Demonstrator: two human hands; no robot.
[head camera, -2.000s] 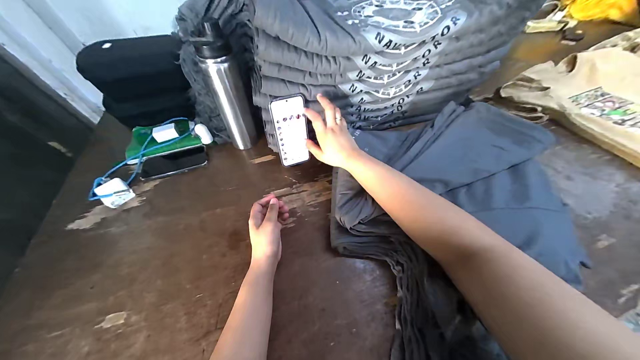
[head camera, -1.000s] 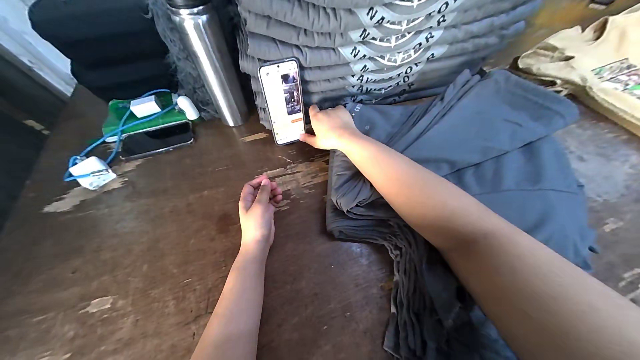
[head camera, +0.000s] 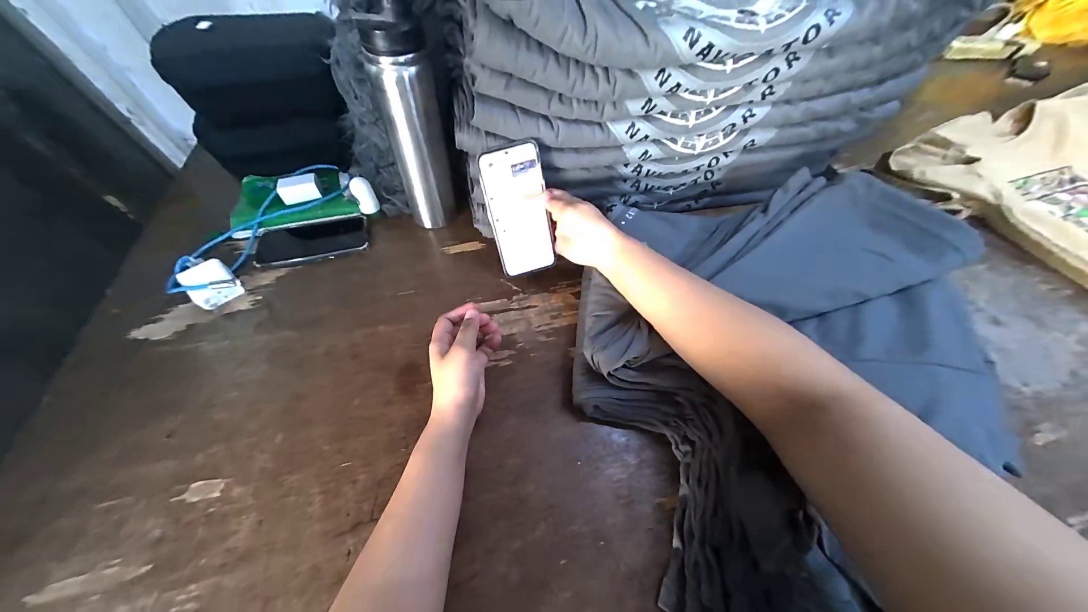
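A smartphone (head camera: 518, 209) with a lit screen stands nearly upright at the front of a tall stack of grey printed shirts (head camera: 552, 102). My right hand (head camera: 580, 228) grips its right edge; the fingers behind it are hidden. Nearer to me, my left hand (head camera: 461, 357) hovers at or just over the brown table (head camera: 280, 442), fingers curled together, with nothing visible in it. Under my right forearm lies a pile of folded grey shirts (head camera: 850, 255), some hanging in folds toward me.
A steel bottle (head camera: 412, 127) with a black lid stands left of the phone. Farther left are a second phone (head camera: 312, 240), a green item (head camera: 255, 200), a white charger (head camera: 210, 283) with a blue cable, and black folded fabric (head camera: 255, 85). A beige printed shirt (head camera: 994, 161) lies at right.
My right hand was spread at the phone's edge two seconds ago and now has hold of its side. The screen's content has changed. My left hand remains beside the grey pile.
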